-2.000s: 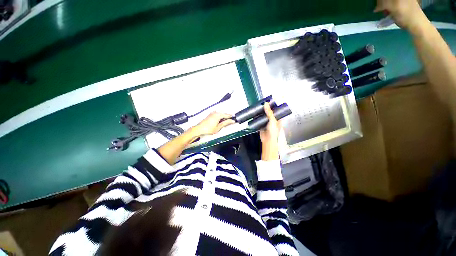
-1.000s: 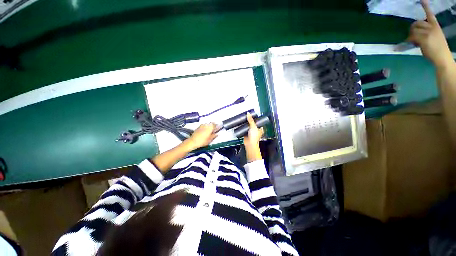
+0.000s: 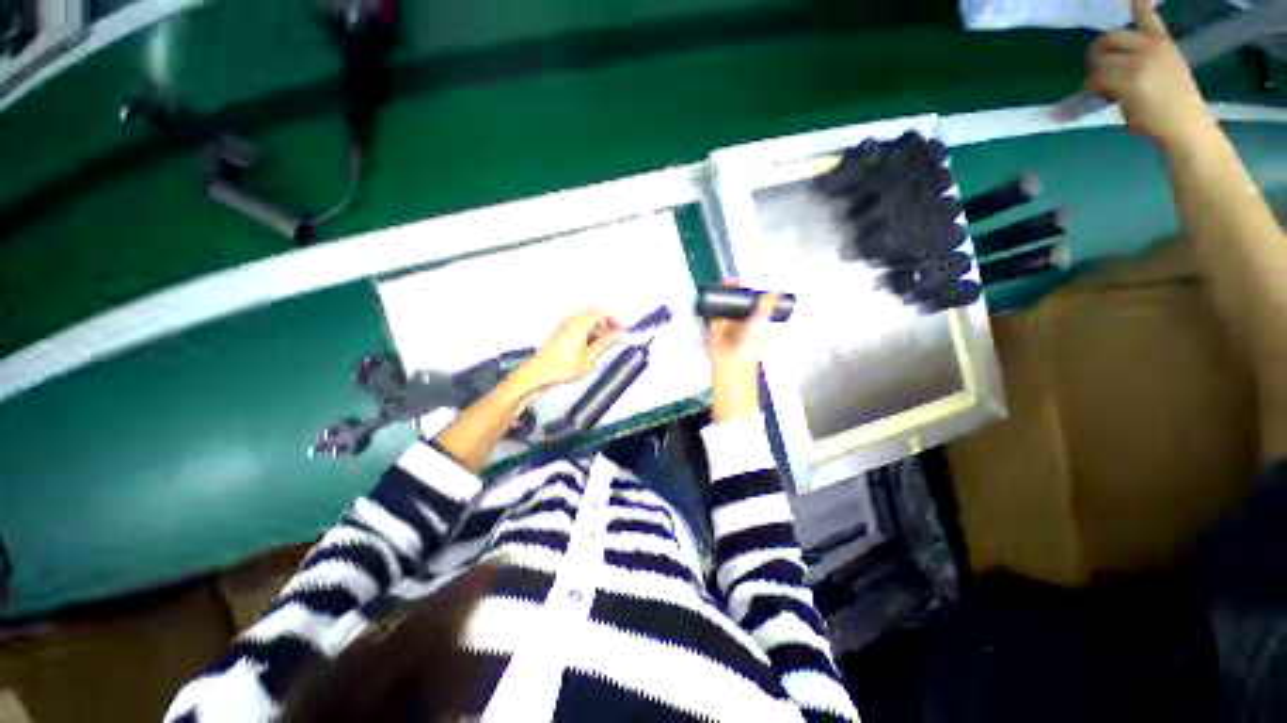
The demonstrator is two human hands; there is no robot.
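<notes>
My right hand (image 3: 738,339) grips a black handle housing (image 3: 723,301), held level at the tray's left edge. My left hand (image 3: 568,353) is over the white work mat (image 3: 494,290), its fingers closed on the thin dark end of the power cord (image 3: 649,322). A second black housing (image 3: 615,384) lies slanted on the mat's front part, between my hands. The cord's coil and plugs (image 3: 370,403) lie at the mat's left edge, partly blurred and partly behind my left forearm.
A silver-white tray (image 3: 833,459) on the right holds a cluster of upright black tubes (image 3: 903,226). Three tubes (image 3: 1023,229) lie beyond its right edge. Corded parts (image 3: 261,205) are on the green conveyor. Another person's arm (image 3: 1200,170) reaches in at right. Cartons (image 3: 1115,424) stand below.
The two housings, earlier together in my right hand, are now apart: one lies on the mat. My left hand has taken the cord's thin end. Corded parts have appeared on the conveyor.
</notes>
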